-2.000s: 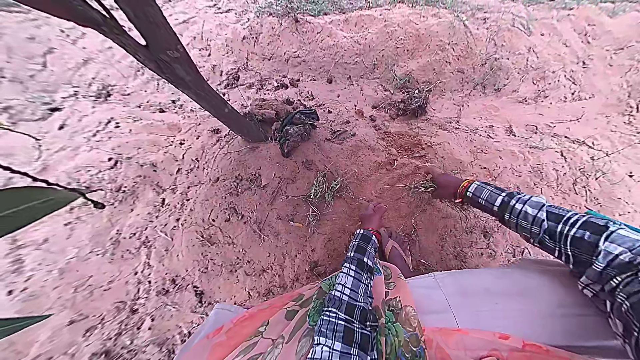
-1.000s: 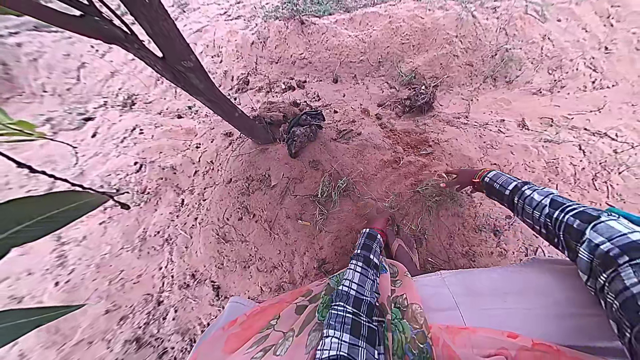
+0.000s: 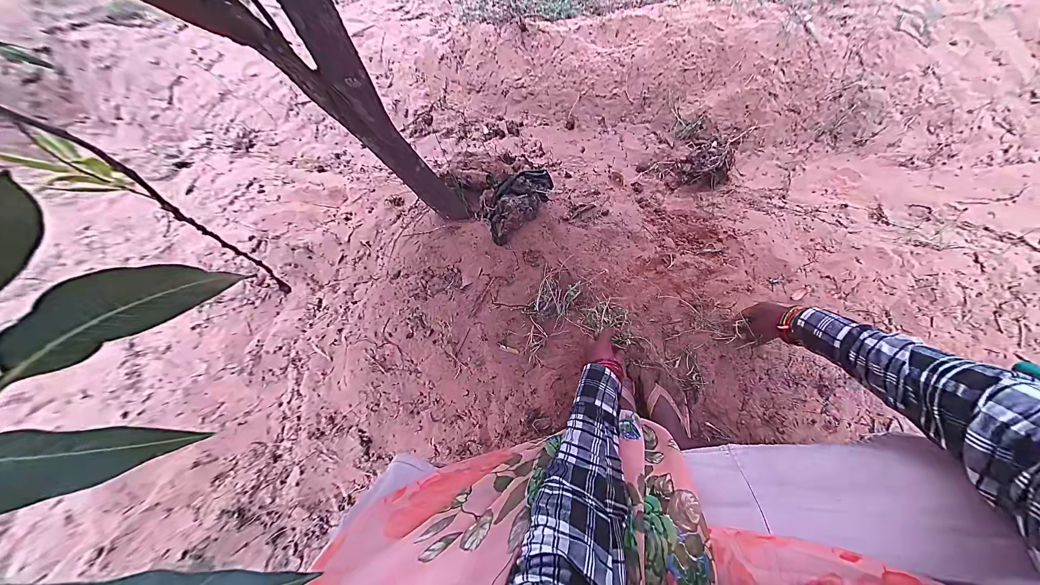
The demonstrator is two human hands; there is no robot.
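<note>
My left hand (image 3: 603, 348), with a red bangle at the wrist, is low in front of me with a tuft of grass (image 3: 605, 317) at its fingertips. Just left of that tuft lies another small heap of pulled grass (image 3: 554, 299) on the reddish soil. My right hand (image 3: 762, 322), wearing coloured bangles, is at the ground on the right, at the end of thin dry grass (image 3: 707, 318); its fingers are hard to make out. A sandalled foot (image 3: 668, 410) shows between my hands, just below them.
A slanting tree trunk (image 3: 382, 134) enters the ground at upper left. Against its base lies a dark, dirty crumpled item (image 3: 517, 203). A clump of uprooted weeds (image 3: 705, 162) sits farther back. Large green leaves (image 3: 106, 317) and a thin twig (image 3: 203, 230) hang at the left.
My left hand now has a tuft of grass at its fingertips, near the small heap. The right hand stays low on the right, by the grass.
</note>
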